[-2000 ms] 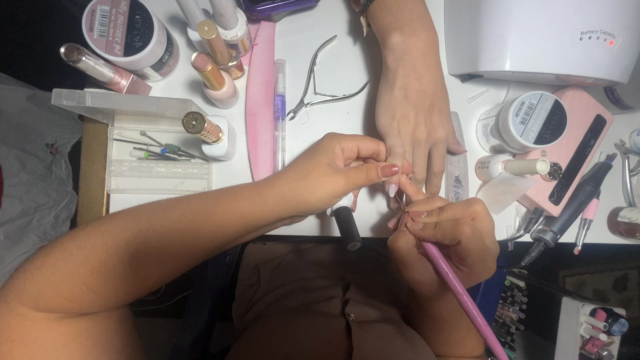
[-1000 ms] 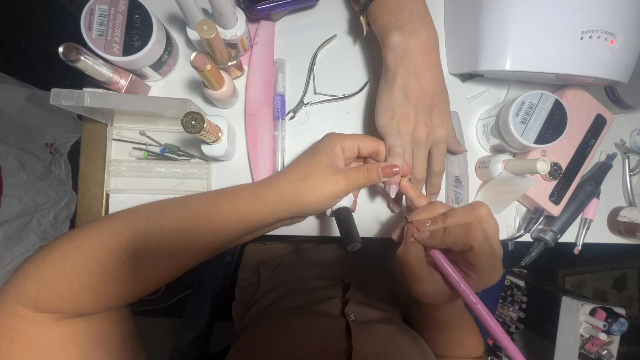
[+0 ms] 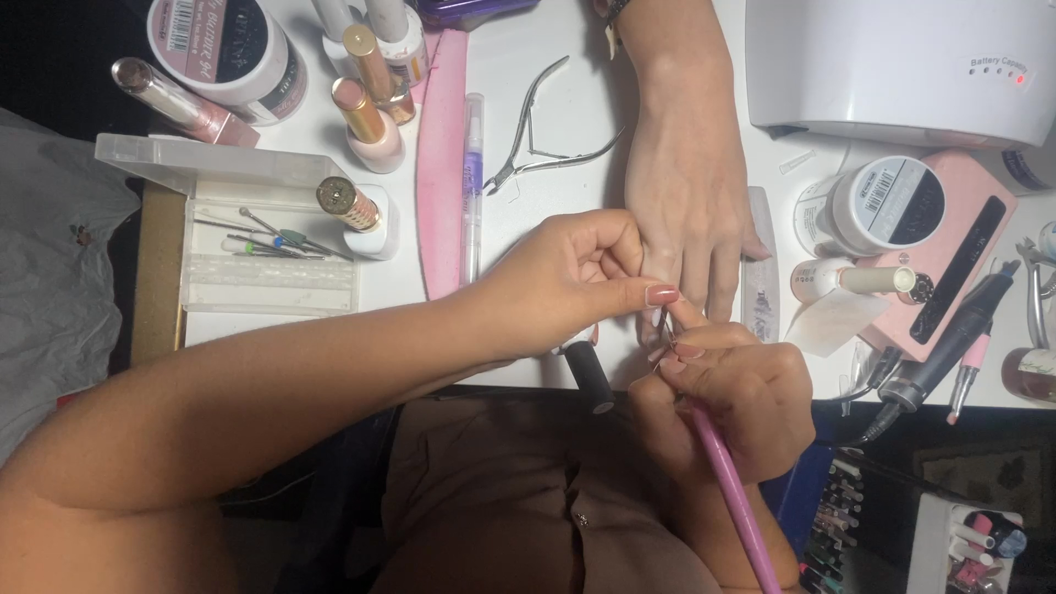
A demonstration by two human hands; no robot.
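Another person's hand (image 3: 689,198) lies palm down on the white table, its fingers toward me. My left hand (image 3: 582,280) pinches one of its fingers, thumb on top. My right hand (image 3: 730,388) grips a thin tool with a pink handle (image 3: 730,495), its fine tip close to that finger's nail; the exact contact is hidden by my fingers. Just below my left hand, a small bottle with a black cap (image 3: 589,378) lies at the table edge. Metal cuticle nippers (image 3: 536,140) rest open to the left of the other person's hand.
At left are a clear case (image 3: 268,285) of drill bits, nail polish bottles (image 3: 371,136), a gel jar (image 3: 219,49) and a pink file (image 3: 441,165). At right stand a white nail lamp (image 3: 891,74), another jar (image 3: 895,202), a pink box (image 3: 961,223) and a black nail drill (image 3: 949,338).
My right hand and the pink handle have shifted slightly while staying by the same finger. My left hand keeps its pinch, and the other person's hand stays in place.
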